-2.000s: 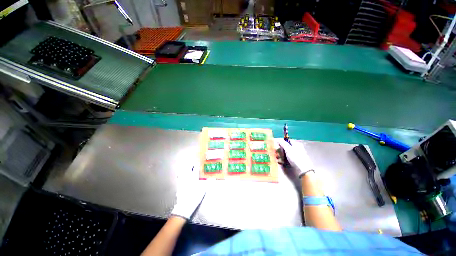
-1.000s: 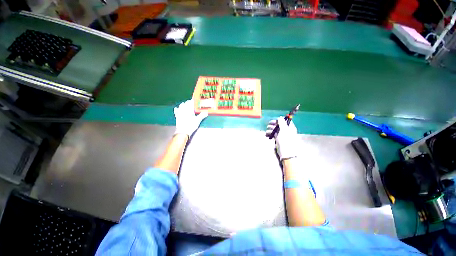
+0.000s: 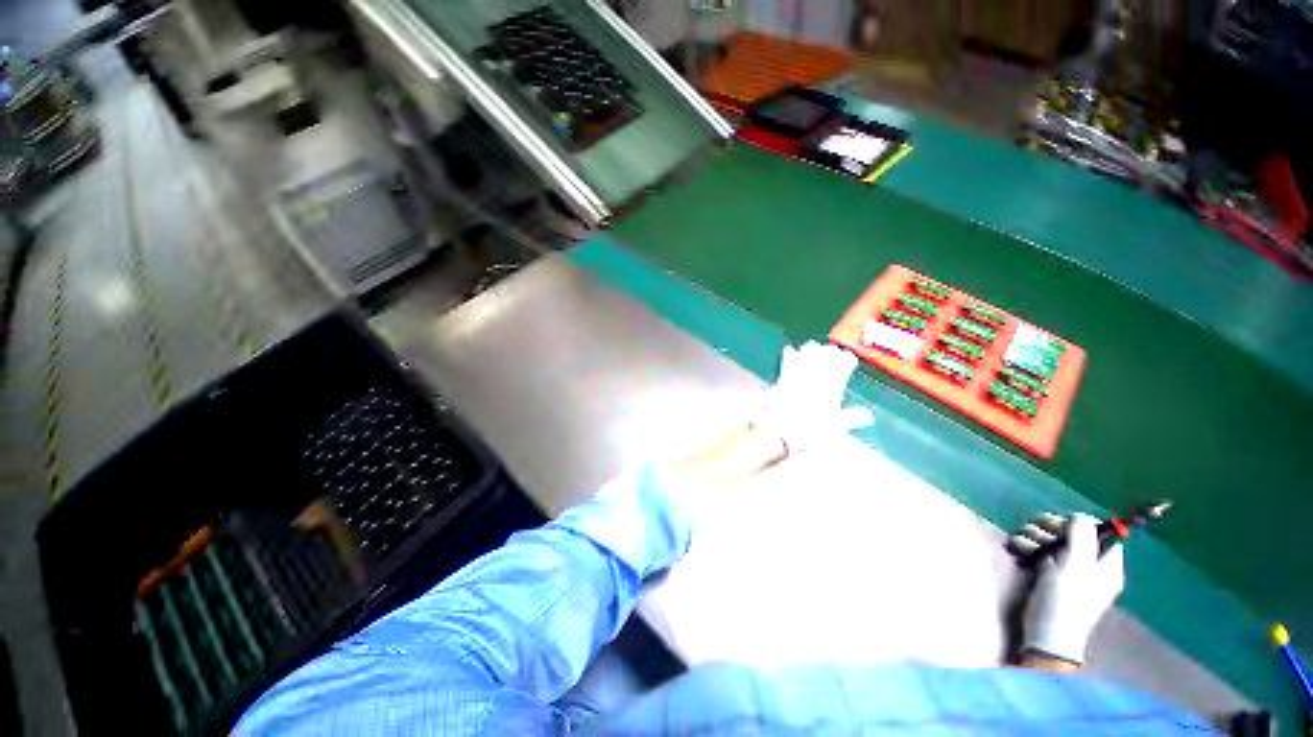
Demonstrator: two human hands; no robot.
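Note:
The red-orange board tray [image 3: 958, 402] lies on the green conveyor belt, with small green circuit boards [image 3: 949, 357] in rows and white pieces among them. My left hand [image 3: 811, 399], in a white glove, is just off the tray's near left corner, fingers apart and holding nothing. My right hand [image 3: 1068, 583], also gloved, holds the side cutters [image 3: 1115, 531], whose jaws point to the right. The bright glare on the metal sheet hides its detail.
A black bin [image 3: 127, 468] at lower left holds dotted black trays and green-striped pieces. A sloped conveyor [image 3: 657, 134] at the top carries a dark perforated tray. Small black trays [image 3: 795, 111] lie at the bench's far edge. The soldering iron's yellow end [image 3: 1280, 635] shows at right.
The view has turned left, bringing more of the black bin into view. My left hand has come away from the tray. The tray stays on the belt, and my right hand keeps the cutters.

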